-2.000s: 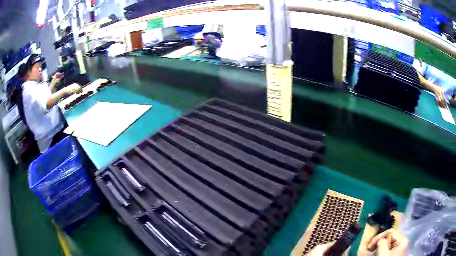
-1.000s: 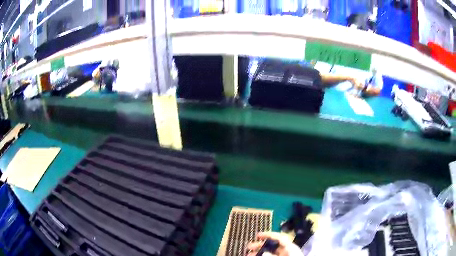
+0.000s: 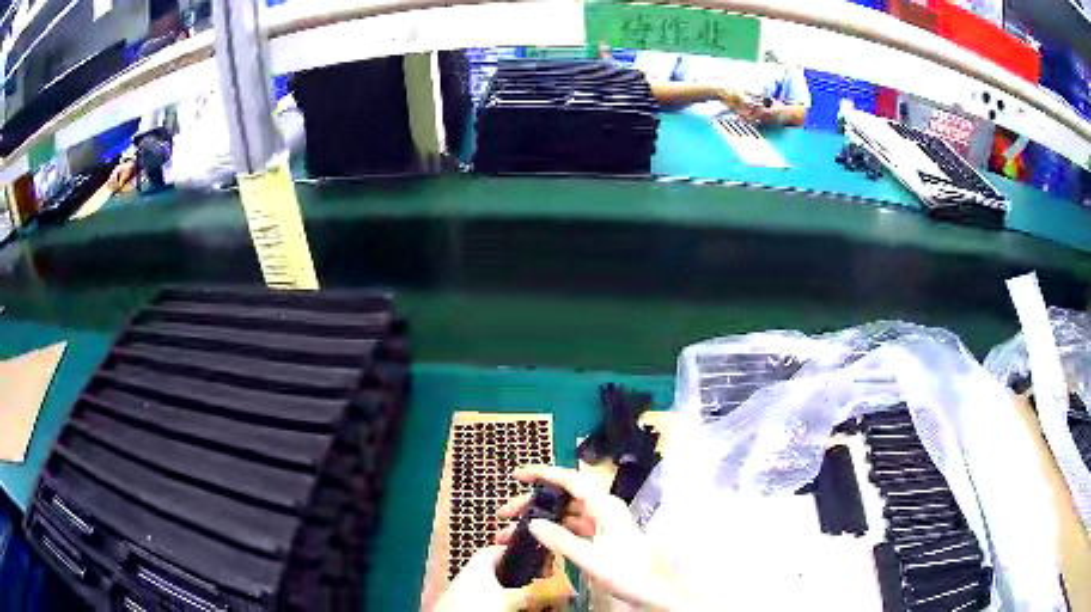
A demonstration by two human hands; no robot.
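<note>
My left hand [image 3: 481,582] holds a black plastic part [image 3: 523,552] upright at the lower middle of the view. My right hand [image 3: 595,532] is at the top of the same part, with its fingers around it. Whether one part or several are held together cannot be told. The tan pad sheet [image 3: 485,448] with rows of small dark shapes lies behind and to the left of the hands. A loose pile of black parts [image 3: 625,433] lies to the right of the sheet on tan card.
Stacked black trays [image 3: 227,407] stand at the left. A clear plastic bag [image 3: 748,448] with black parts in rows [image 3: 921,502] lies at the right. A white strip [image 3: 1038,341] is at the far right. A dark green belt [image 3: 598,257] runs behind. A person's hands [image 3: 766,110] are across it.
The view has turned right, so the trays lie further left. Both hands now show around the black part; one second ago one hand showed over the pad sheet.
</note>
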